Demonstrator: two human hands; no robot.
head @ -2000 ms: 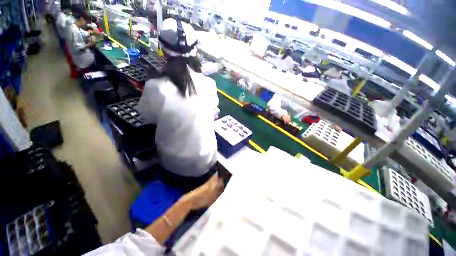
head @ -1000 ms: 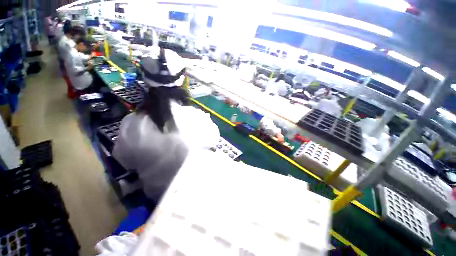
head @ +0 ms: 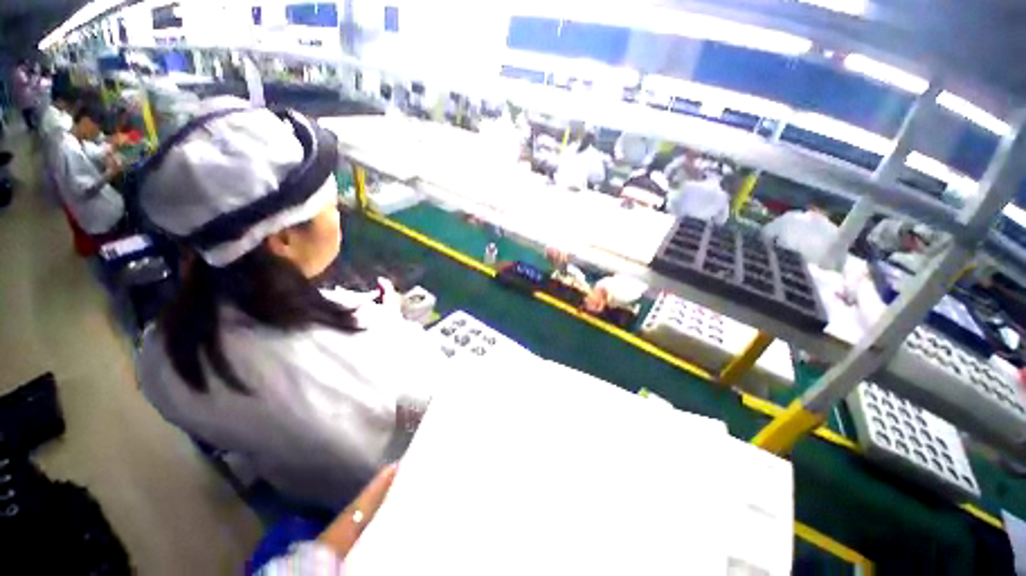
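Note:
A large white foam tray (head: 563, 484) fills the lower middle of the view. It is overexposed, and only a few faint pockets show near its lower right corner. My left hand (head: 366, 509) is at the tray's left edge and holds it; the fingertips are hidden by the tray. A white sleeve and a small shiny spot at the wrist show below it. My right hand is not in view.
A seated person in a white cap (head: 242, 180) is close at left. A white tray of dark parts (head: 467, 338) lies on the green bench (head: 450, 293). Black tray (head: 743, 270) is on the shelf, beside a yellow-banded post (head: 788, 428). Black trays (head: 51, 523) stand at lower left.
The view has swung, and the seated person now appears larger and further left, with the head turned to the right. The foam tray has shifted in view; less of my left forearm shows than two seconds ago.

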